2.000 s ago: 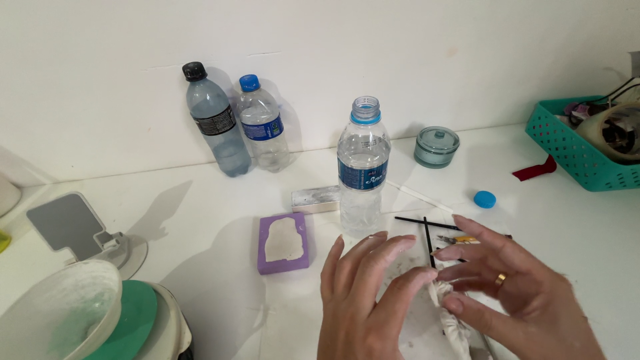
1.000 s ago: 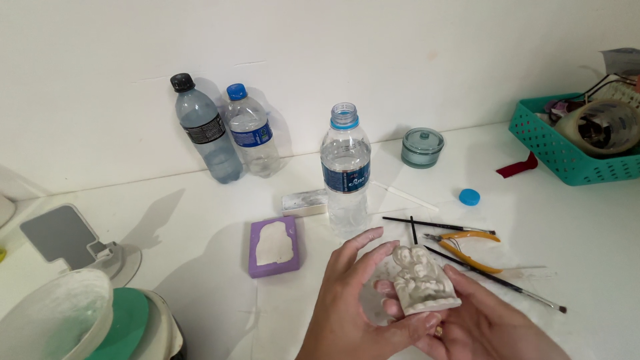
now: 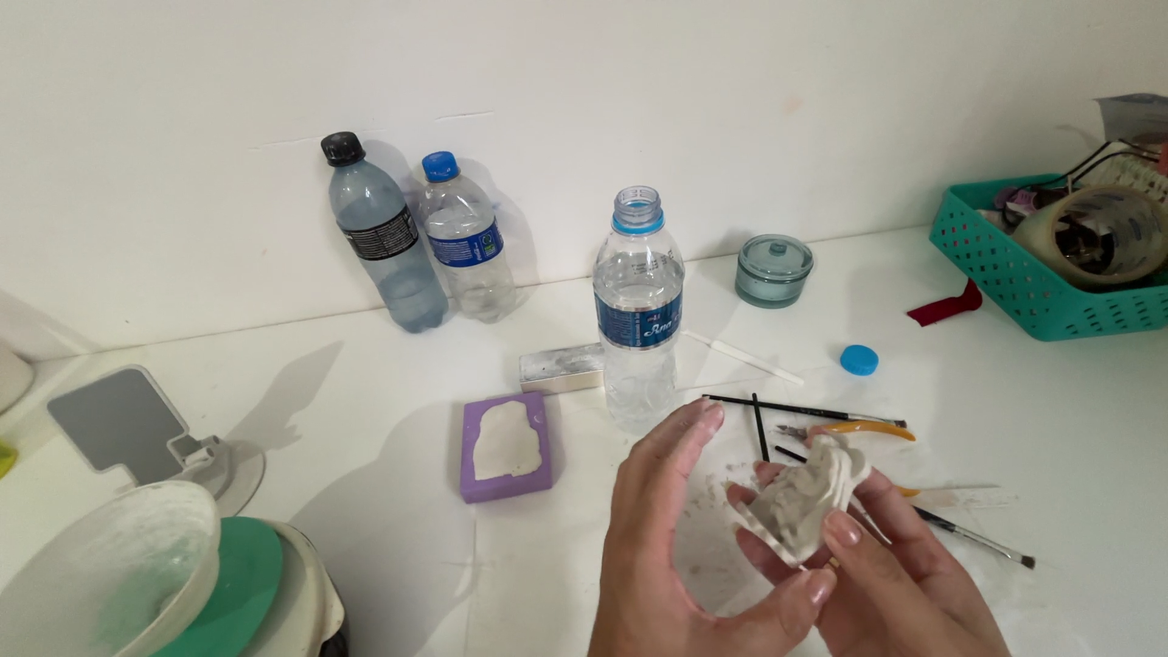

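Observation:
A white plaster-like figurine (image 3: 808,502) with a flat base is held tilted over the front of the table. My right hand (image 3: 899,566) grips it, thumb on its near side and fingers behind it. My left hand (image 3: 680,547) is curved at its left, the thumb near the bottom edge of the base; whether that thumb touches it I cannot tell. Behind the hands lie thin paintbrushes (image 3: 803,408) and pliers with orange handles (image 3: 862,428), partly hidden. An uncapped water bottle (image 3: 638,310) stands behind my left hand. To its left lies a purple mold (image 3: 506,447) filled with white material.
Two capped bottles (image 3: 388,237) (image 3: 464,242) stand by the wall. A lidded glass jar (image 3: 774,271), a blue cap (image 3: 859,359) and a green basket (image 3: 1049,301) are at right. A metallic block (image 3: 561,368) lies by the mold. A grey phone stand (image 3: 123,424) and a white bowl (image 3: 119,575) are at left.
The figurine, upright between both hands a second ago, is now turned and tilted in my right hand. My left hand has come away from around it, its fingers raised.

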